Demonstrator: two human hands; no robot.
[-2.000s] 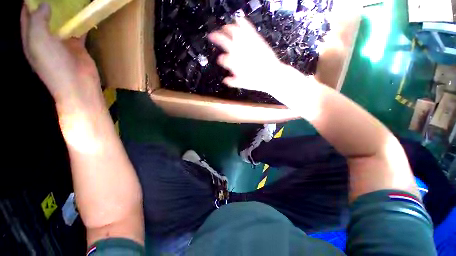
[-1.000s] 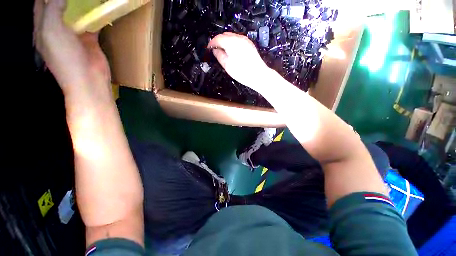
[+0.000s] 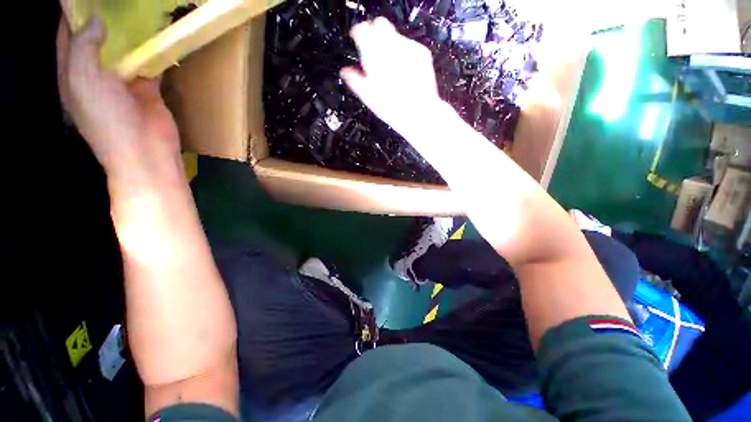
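An open brown cardboard carton (image 3: pixel 362 191) stands low in front of me, filled with a heap of shiny small black components (image 3: pixel 313 107). My left hand (image 3: pixel 111 91) holds the yellow plastic tray (image 3: pixel 193 39) by its near left corner, thumb over the rim, at the top left. The tray is cut off by the frame's top edge; a dark bit shows inside it. My right hand (image 3: pixel 394 66) is over the heap, thumb and fingers apart. It is overexposed, and I cannot tell whether it holds a component.
My legs and shoes (image 3: pixel 424 251) are just below the carton on the green floor (image 3: pixel 613 140) with yellow-black tape. Small cartons (image 3: pixel 725 198) and a grey-blue object stand at the right. A blue item with white lines (image 3: pixel 671 321) lies at lower right. The left side is dark.
My right hand has moved up over the heap, and its thumb and fingers have parted from a pinched pose. The tray in my left hand shows slightly lower and further right.
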